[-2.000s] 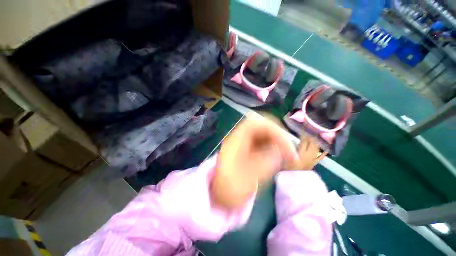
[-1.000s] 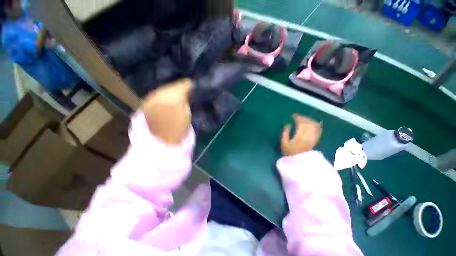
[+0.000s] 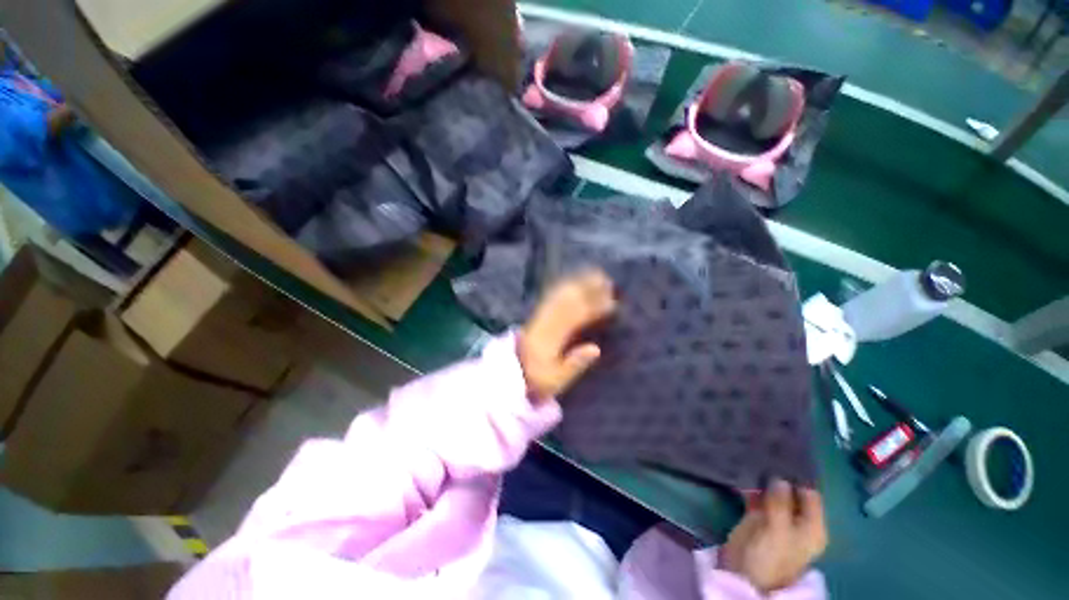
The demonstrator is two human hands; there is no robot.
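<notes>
A dark grey protective bag (image 3: 692, 352) with a dotted pattern lies spread over the green workbench in front of me. My left hand (image 3: 569, 334) rests at the bag's left side with the fingers apart, slightly blurred; whether it touches the bag is unclear. My right hand (image 3: 776, 533) pinches the bag's near right corner. Whether anything is inside the bag cannot be seen. Two pairs of pink cat-ear headphones (image 3: 747, 156) lie on dark bags behind it, the other pair (image 3: 583, 108) farther left.
A large open carton (image 3: 252, 240) at the left holds dark bags and a pink piece. Cartons (image 3: 141, 404) stand on the floor. At right are a whitish bottle (image 3: 897, 307), a white cloth (image 3: 828, 331), tools (image 3: 914, 466) and a tape roll (image 3: 999, 468). A person in blue (image 3: 53, 135) is far left.
The dotted bag has come out from the carton side onto the bench. My left hand has moved right; my right hand has moved nearer to me and taken the bag's corner.
</notes>
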